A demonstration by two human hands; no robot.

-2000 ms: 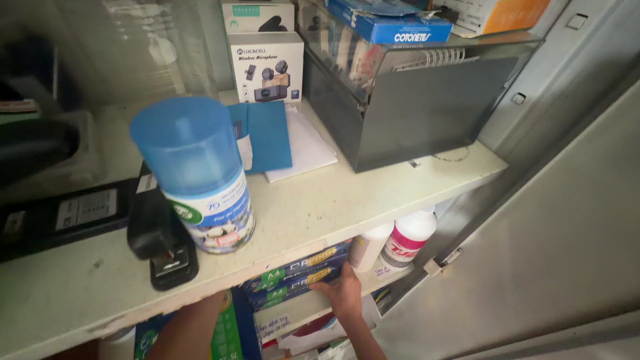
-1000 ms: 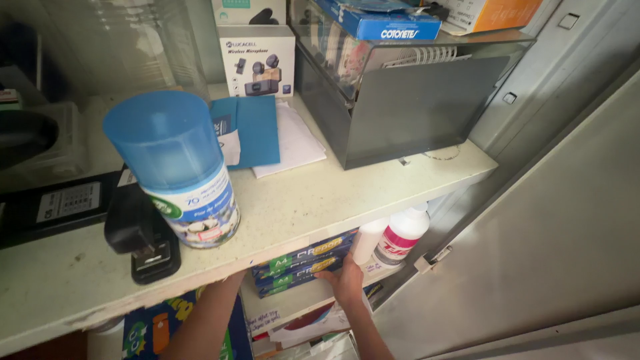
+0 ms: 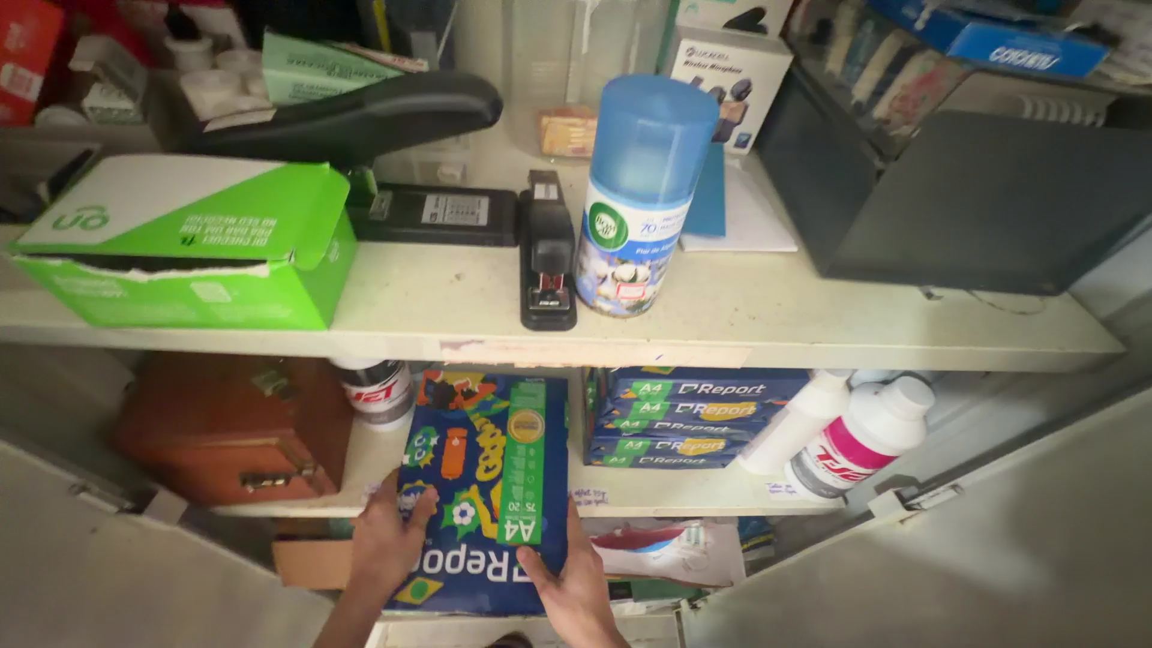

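Observation:
My left hand (image 3: pixel 391 531) grips the left edge of a blue and green ream of A4 paper (image 3: pixel 490 477), with the thumb on its top face. On the ream's right edge is my right hand (image 3: pixel 573 576), its thumb also on top. The far end of the ream lies over the middle shelf, between a white bottle with a dark label (image 3: pixel 376 396) and a stack of paper reams (image 3: pixel 693 423). Its near end extends past the shelf's front edge. The fingers beneath the ream are hidden.
A brown wooden box (image 3: pixel 238 432) fills the left of the middle shelf; white bottles (image 3: pixel 855 436) stand right. The upper shelf (image 3: pixel 432 297) holds a green carton (image 3: pixel 189 243), a stapler (image 3: pixel 547 252), an air freshener can (image 3: pixel 643 198) and a dark file holder (image 3: pixel 954 198). Metal doors flank both sides.
The view has shifted left. My right hand has left the stacked reams beside the white bottles and is now on the single ream, which both hands hold in full view.

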